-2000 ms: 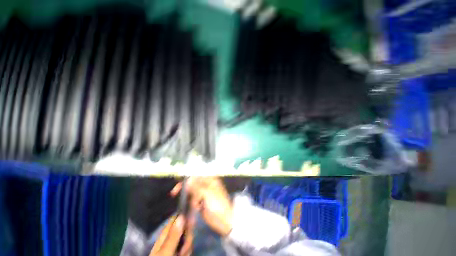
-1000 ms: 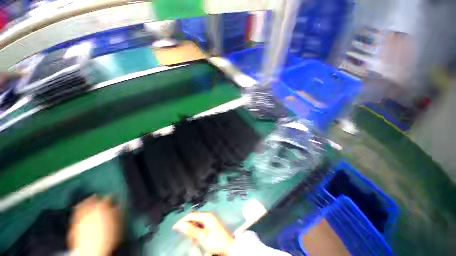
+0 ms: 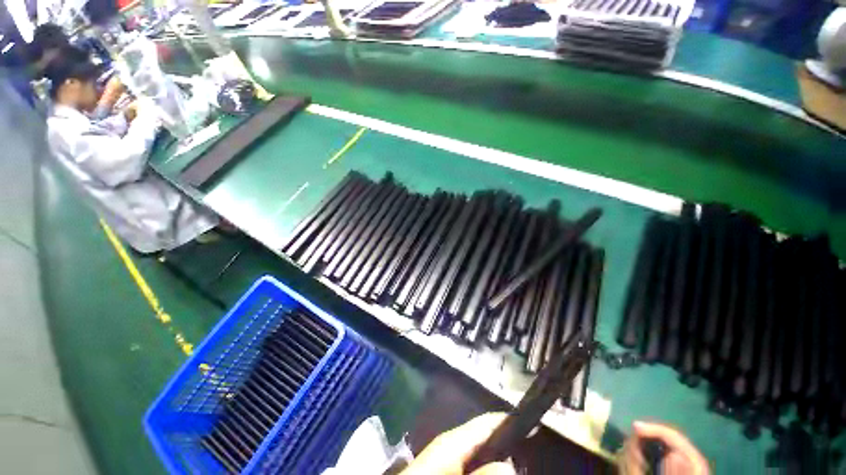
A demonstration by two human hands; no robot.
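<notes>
My left hand [image 3: 468, 443], cut off by the bottom edge, is closed around black tube stock [image 3: 533, 404] held slanting up to the right over the bench's front edge. I cannot tell if it is one tube or more. My right hand [image 3: 670, 451] is at the bottom edge, right of it, fingers curled around a small dark part [image 3: 654, 453]. A left group of black tubes [image 3: 436, 250] lies side by side, one tube [image 3: 545, 260] crossing on top. A right group [image 3: 742, 306] lies beyond my right hand, with small black parts [image 3: 793, 450] below it.
A blue crate [image 3: 250, 371] with rows of black slats stands low left of the bench. A long black bar [image 3: 246, 141] lies at the bench's far left, near a seated person in a light smock [image 3: 130, 176]. Stacked trays [image 3: 620, 35] stand beyond the green conveyor [image 3: 519, 111].
The view has swung left from the bench's right end, bringing in the left tube group, crate and seated person. My left hand, blurred before, now shows closed around tube stock.
</notes>
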